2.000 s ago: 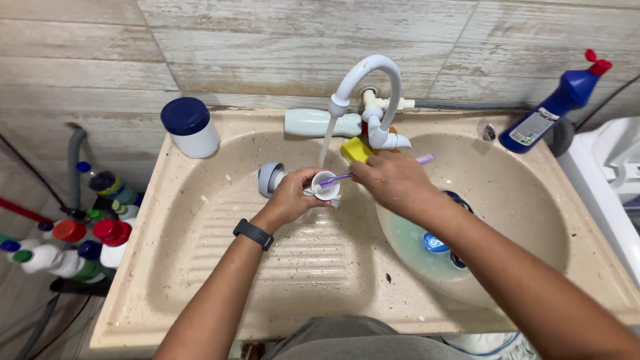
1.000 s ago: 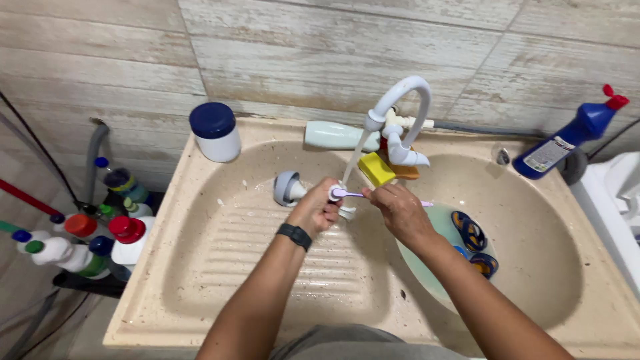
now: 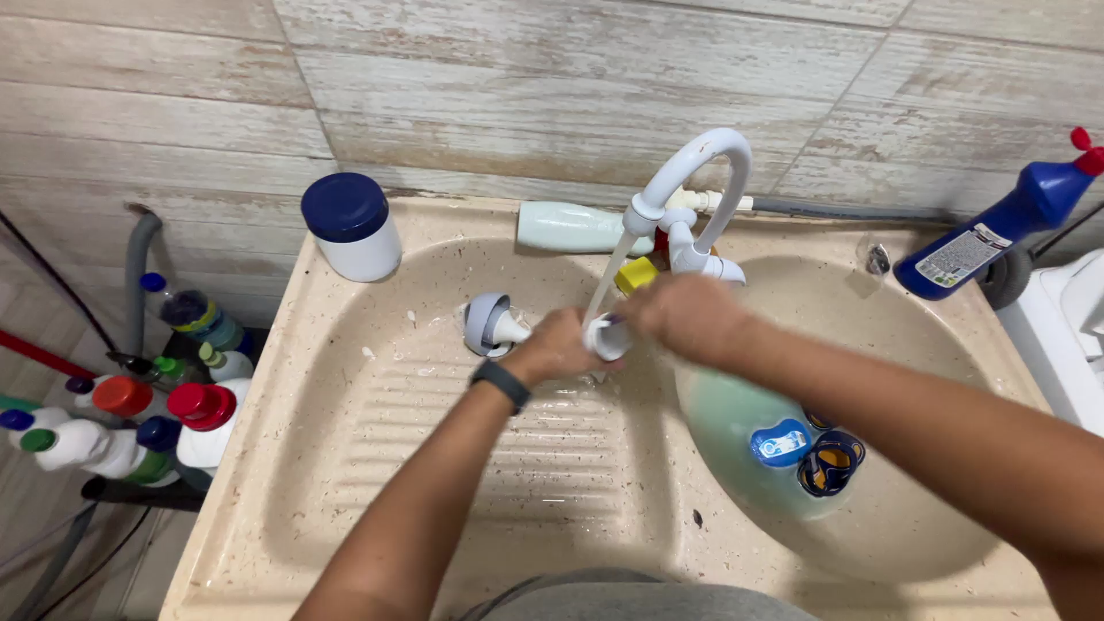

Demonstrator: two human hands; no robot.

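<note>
My left hand, with a dark band at the wrist, holds a small white plastic cup-like part under the stream of water from the white faucet. Blurred, my right hand is at the cup's right rim; its fingers are closed, and the toothbrush seen earlier is mostly hidden, with only a dark purple bit at the rim. Left of my left hand, a grey and white rounded plastic part lies in the ribbed basin. A yellow sponge sits behind my right hand, near the faucet base.
A blue-lidded white jar and a pale green bottle lie along the back rim. Blue and dark sandal-like items float in cloudy water in the round basin. A blue cleaner bottle leans at right; several bottles stand at left.
The cup's opening, turned up two seconds ago, is still held at the water stream. The purple toothbrush, clear in both earlier frames, is now largely hidden by my blurred right hand.
</note>
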